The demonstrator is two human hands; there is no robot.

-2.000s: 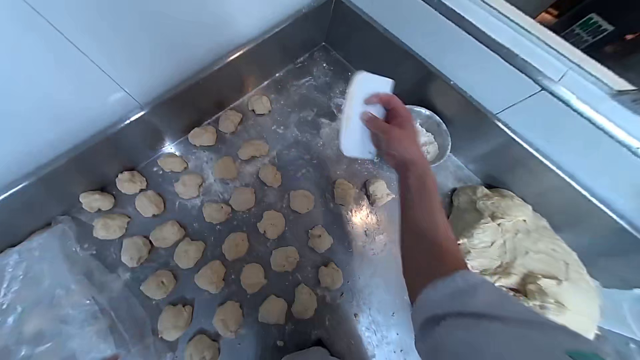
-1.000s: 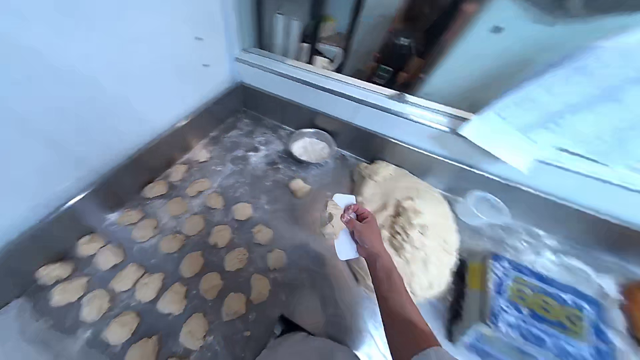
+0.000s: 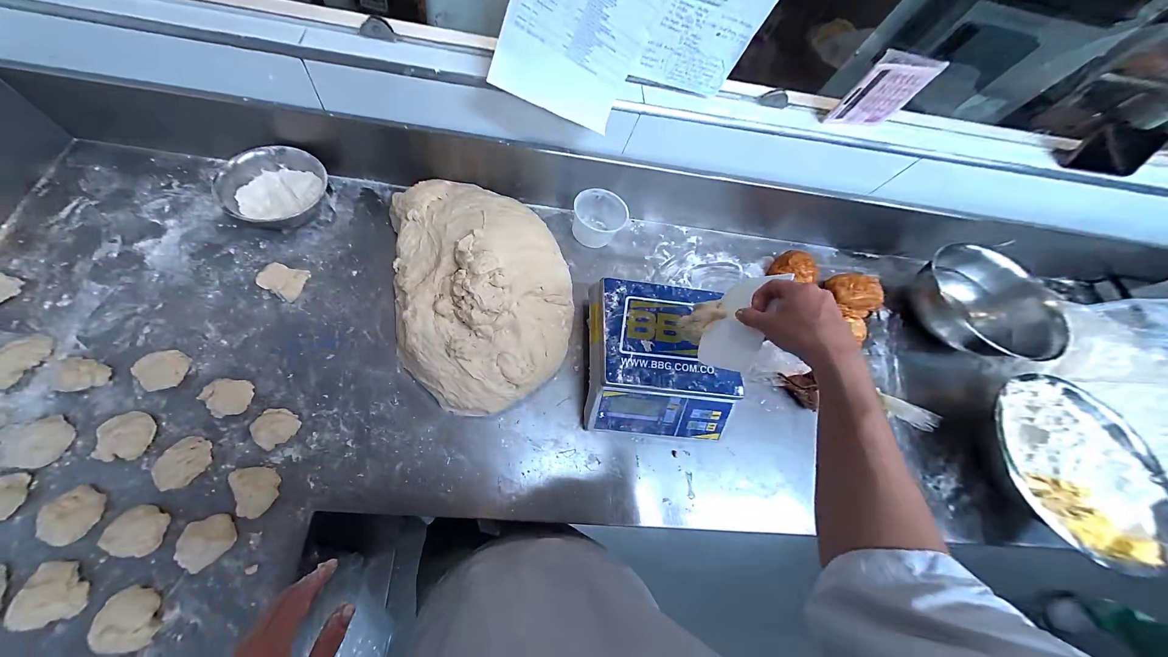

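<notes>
A white plastic dough scraper (image 3: 730, 342) is gripped in my right hand (image 3: 798, 315), over the blue digital scale (image 3: 666, 397). A small piece of dough (image 3: 703, 319) touches the scraper's left edge above the scale. My left hand (image 3: 297, 616) is low at the bottom edge, fingers apart, near a clear plastic bag (image 3: 351, 602); nothing shows in its fingers. The large dough mass (image 3: 484, 301) lies left of the scale. Several flattened dough pieces (image 3: 182, 463) cover the steel table's left part, with one piece (image 3: 284, 281) lying apart below the flour bowl.
At the back stand a steel bowl of flour (image 3: 274, 187) and a clear plastic cup (image 3: 600, 217). Right of the scale are browned bread rolls (image 3: 854, 292), a brush (image 3: 908, 411), steel bowls (image 3: 995, 301) and an oval tray with yellow food (image 3: 1081, 474). Written papers (image 3: 630, 46) hang above.
The view has swung right. My right hand, with the scraper, has moved from the large dough mass to over the scale. My left hand now shows at the bottom edge.
</notes>
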